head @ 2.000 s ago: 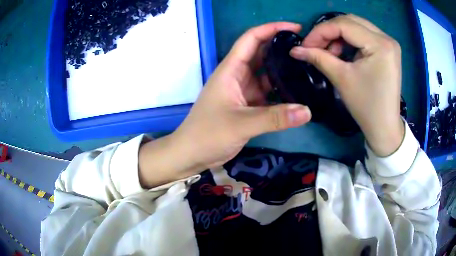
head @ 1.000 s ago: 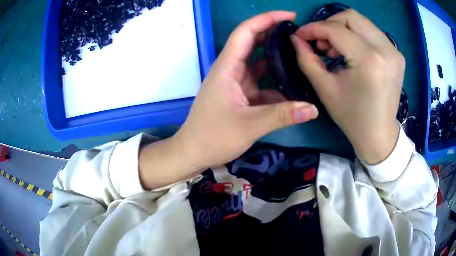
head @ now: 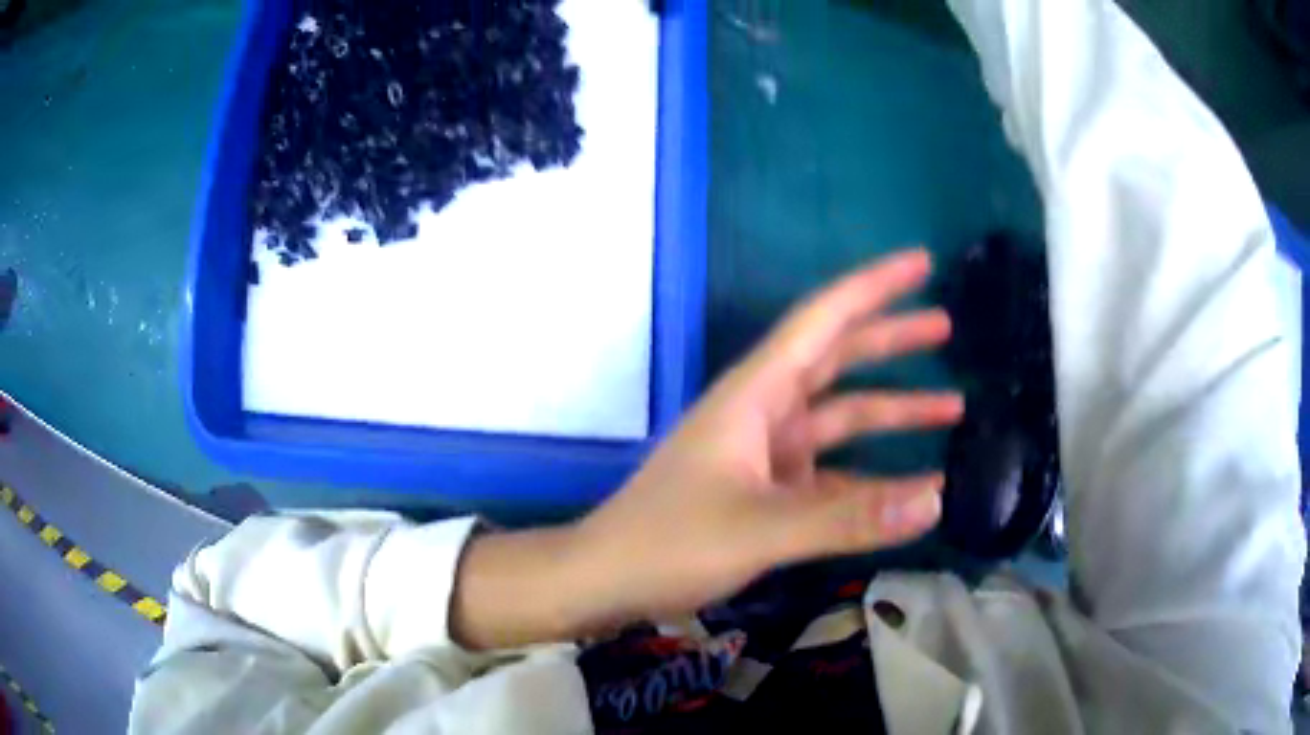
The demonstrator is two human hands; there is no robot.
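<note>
My left hand is bare and blurred, fingers apart and holding nothing, over the bench right of the left tray. Just right of its fingertips lies a glossy black round case. Another dark case shows less clearly above it, against my right sleeve. My right arm stretches up and away across the picture; my right hand is past the top edge and out of view. The left tray has a blue rim and holds a heap of tiny black parts on its white bottom.
My right sleeve covers much of the right side and hides most of the blue right tray. The worn green work surface curves along the left. Beyond its edge are a grey floor and yellow-and-black tape.
Both hands have parted and no longer hold the case. My right hand has moved up out of view with the arm extended. My left hand has opened and moved lower. The view has shifted.
</note>
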